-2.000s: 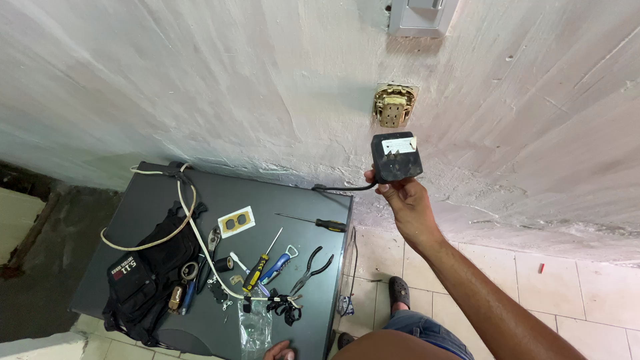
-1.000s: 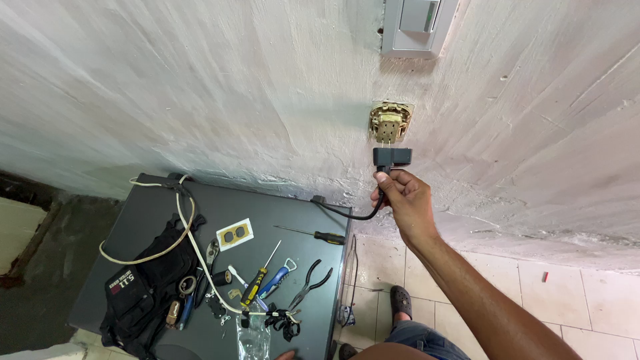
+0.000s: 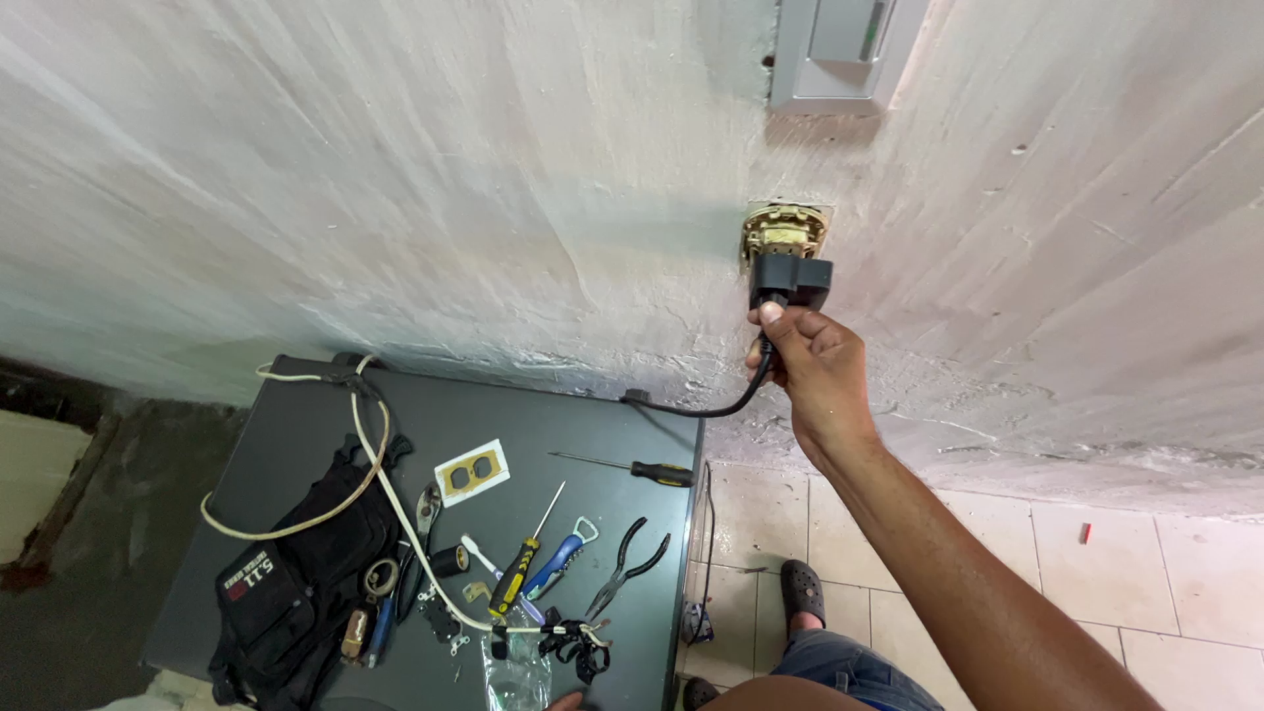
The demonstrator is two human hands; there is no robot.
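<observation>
My right hand (image 3: 815,360) grips a black plug adapter (image 3: 790,279) with a black cable (image 3: 726,410) running from it. The adapter is up against the uncovered wall outlet (image 3: 786,232); whether its pins are fully in cannot be told. Only the fingertips of my left hand (image 3: 566,702) show at the bottom edge, by a clear plastic bag (image 3: 516,667) on the dark grey top; what they do is hidden. Near them lie pliers (image 3: 624,573), a yellow and black screwdriver (image 3: 515,576) and a blue tool with a bottle opener (image 3: 559,563).
A grey switch box (image 3: 839,59) is fixed above the outlet. The dark grey surface (image 3: 395,395) holds a black pouch (image 3: 306,563), a white cable (image 3: 390,474), an outlet cover plate (image 3: 472,473) and a second screwdriver (image 3: 660,473). My foot in a clog (image 3: 802,591) stands on the tiles.
My right hand has turned the adapter from facing the camera and brought it up against the outlet. Less of my left hand shows than two seconds ago.
</observation>
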